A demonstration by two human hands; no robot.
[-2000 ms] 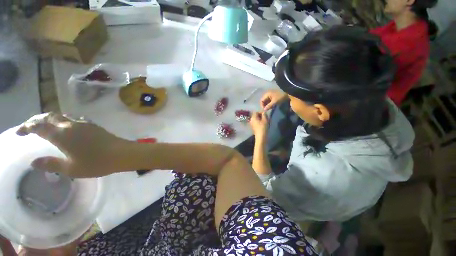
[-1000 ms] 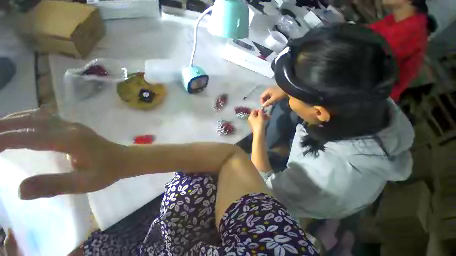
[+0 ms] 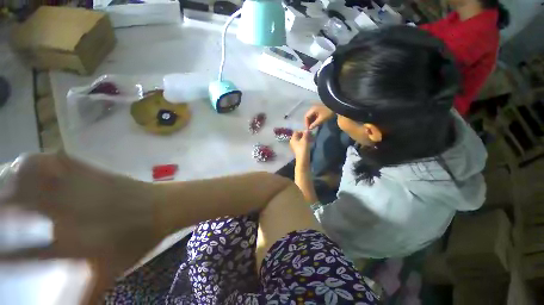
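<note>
My right hand (image 3: 71,208) is large and blurred at the left, its forearm reaching across from the right. The fingers run toward the left edge, and their grip cannot be made out. A bright white thing (image 3: 42,289) shows below the hand, cut off by the frame's lower left corner; its shape is unclear. My left hand is not in view. A small red piece (image 3: 164,172) lies flat on the white table just above my forearm.
An amber disc (image 3: 143,116) with a black square centre, a clear plastic bag (image 3: 86,113), a teal lamp (image 3: 225,97) and speckled dark red bundles (image 3: 262,153) are on the table. A cardboard box (image 3: 65,39) stands far left. A person in grey (image 3: 393,202) sits at right.
The white round part seen earlier under my right hand is now mostly covered or out of frame. My hand opened with fingers spread, then moved lower and blurred. The view has shifted slightly.
</note>
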